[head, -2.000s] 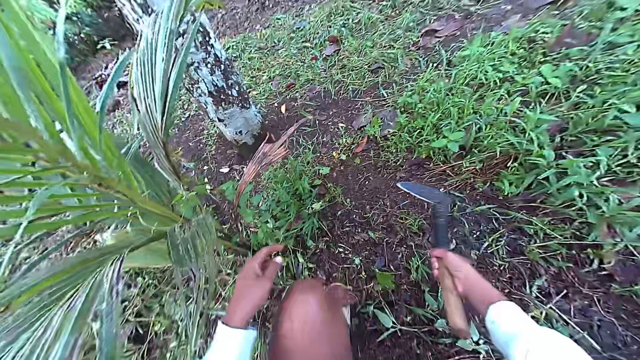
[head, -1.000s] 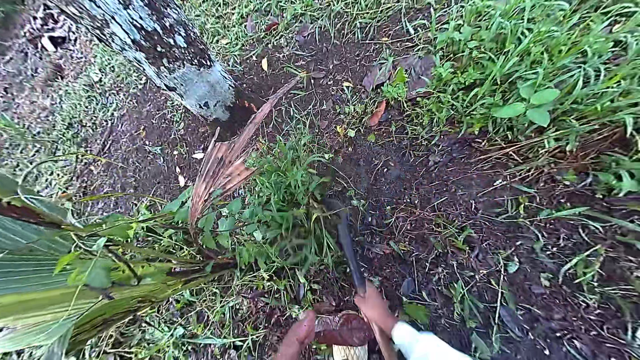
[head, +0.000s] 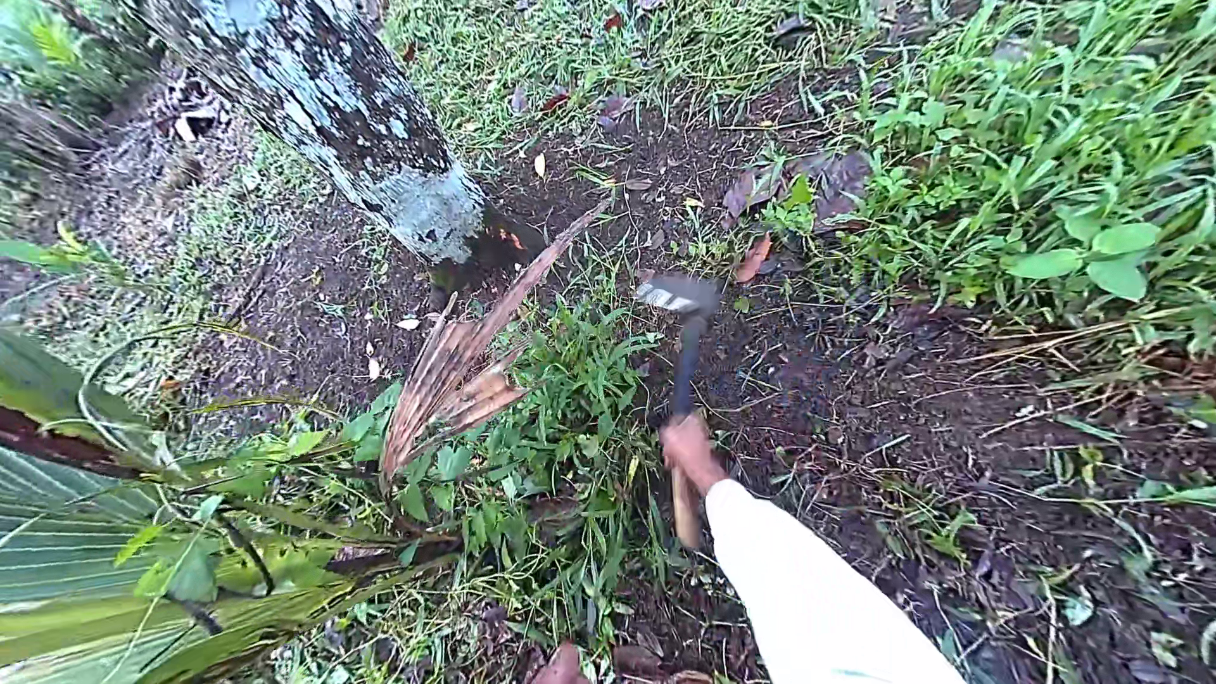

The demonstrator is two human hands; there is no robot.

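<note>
My right hand [head: 692, 452], in a white sleeve, is closed around the wooden handle of a short weeding tool [head: 688, 361]. Its dark metal shaft points up the view to a blurred blade set crosswise, whose left part looks bright. The blade is over bare soil, just right of a clump of green weeds [head: 579, 380]; whether it touches the ground cannot be told. A dry brown palm leaf piece [head: 456, 380] lies left of the clump. A bit of bare skin shows at the bottom edge, too little to name; my left hand cannot be made out.
A lichen-covered tree trunk [head: 380, 142] stands at upper left. Green palm fronds [head: 76, 551] spread in from the lower left. Thick grass and leafy weeds [head: 1045, 171] cover the upper right. Dark soil [head: 855, 427] with scattered plant bits lies right of the tool.
My left hand, seen open two seconds ago, is out of sight. The weeding tool, still in my right hand, has moved from the right side over to beside the weed clump. The view has shifted.
</note>
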